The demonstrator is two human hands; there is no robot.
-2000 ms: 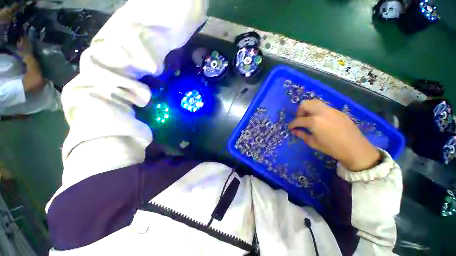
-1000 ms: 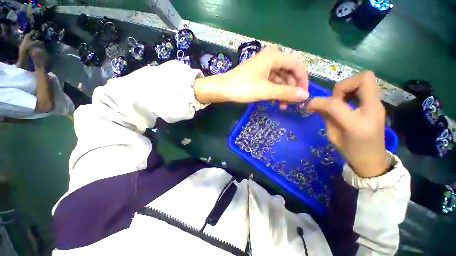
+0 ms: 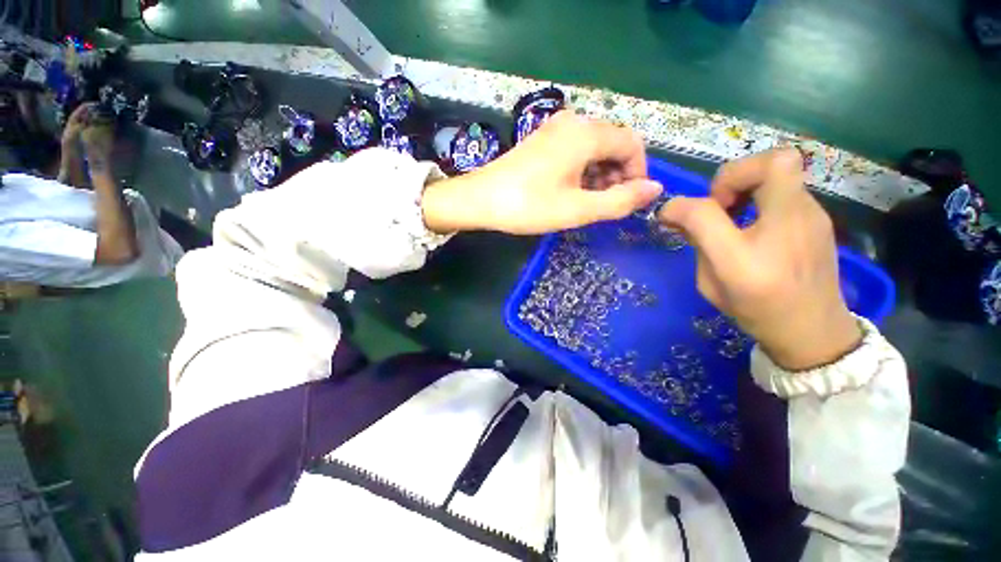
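Note:
A bright blue tray (image 3: 686, 296) holds many small silvery metal rings (image 3: 571, 296), heaped mostly at its left side. My left hand (image 3: 549, 181) and my right hand (image 3: 768, 258) are bare and meet above the tray's back part. Their thumbs and fingertips pinch a small silvery metal ring (image 3: 659, 206) between them; its exact shape is blurred, and the fingers partly cover it. My left hand hides the tray's back left corner.
Black LED units stand left of the tray, one (image 3: 473, 145) near my left wrist. More units (image 3: 966, 214) are at the far right. A worn whitish rail (image 3: 735, 137) borders the green belt (image 3: 615, 44). Another worker's arm (image 3: 104, 198) is at the left.
My left hand, not visible two seconds ago, has come over the tray. My right hand has lifted from the rings to meet it. The belt units have shifted left and upward.

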